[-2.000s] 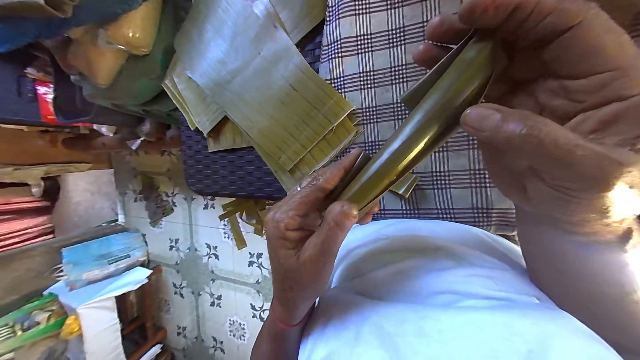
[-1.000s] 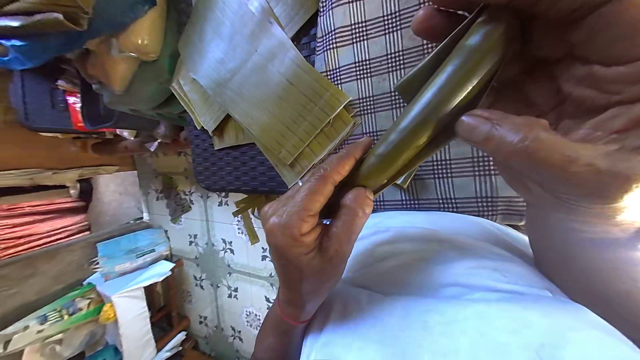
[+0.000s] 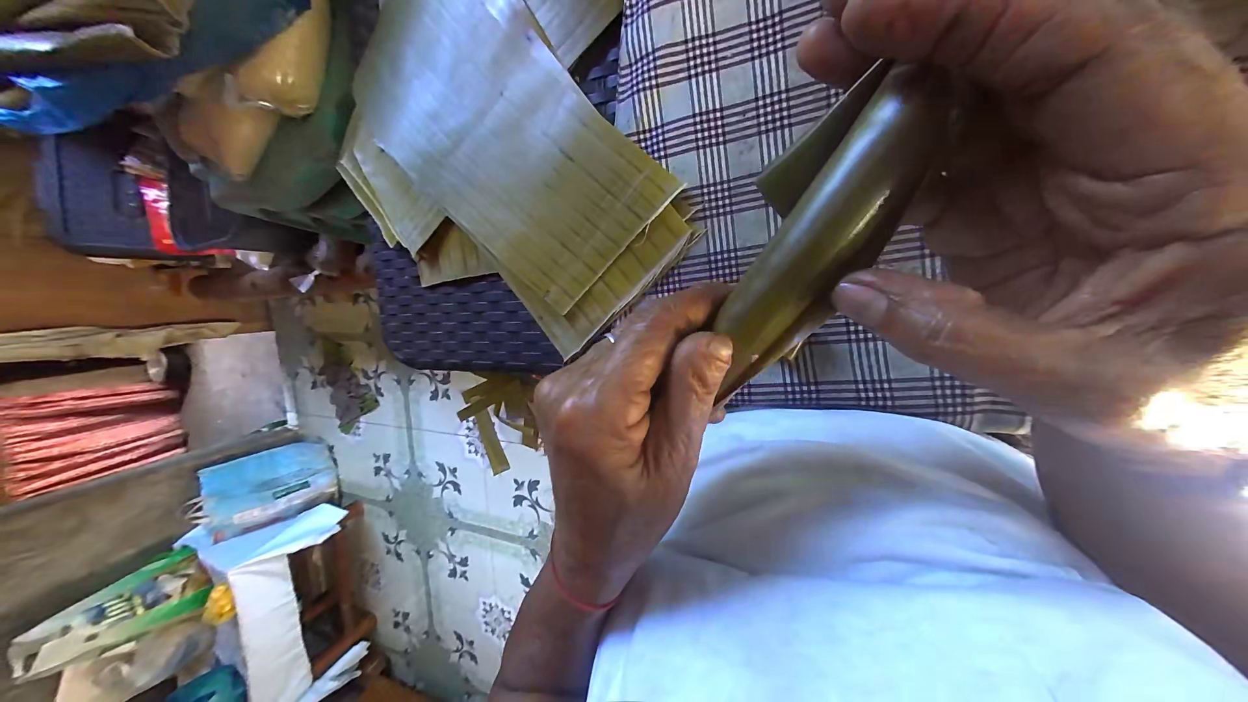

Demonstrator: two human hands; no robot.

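Note:
A rolled green leaf [image 3: 829, 219], glossy and probably banana leaf, slants between my hands above a checked cloth [image 3: 721, 88]. My left hand [image 3: 634, 409], with a thin red band at the wrist, grips its lower end between thumb and fingers. The upper end lies in my right hand [image 3: 1053, 214], whose thumb presses near the roll's lower edge. A loose flap of leaf stands off the roll's upper left side. Whether anything is inside the roll is hidden. Flat cut leaf pieces [image 3: 526, 166] lie stacked left of the cloth.
Under the leaf stack is a dark woven surface [image 3: 458, 317]. Leaf strips [image 3: 487, 419] lie by its edge, over the patterned tile floor [image 3: 429, 526]. At the left are filled plastic bags [image 3: 283, 68], a blue packet [image 3: 268, 487] and a green-edged tray [image 3: 107, 604] of small items.
The roll looks fuller and rounder between my hands than two seconds ago. My left thumb has shifted along its lower end. Both hands keep hold of it.

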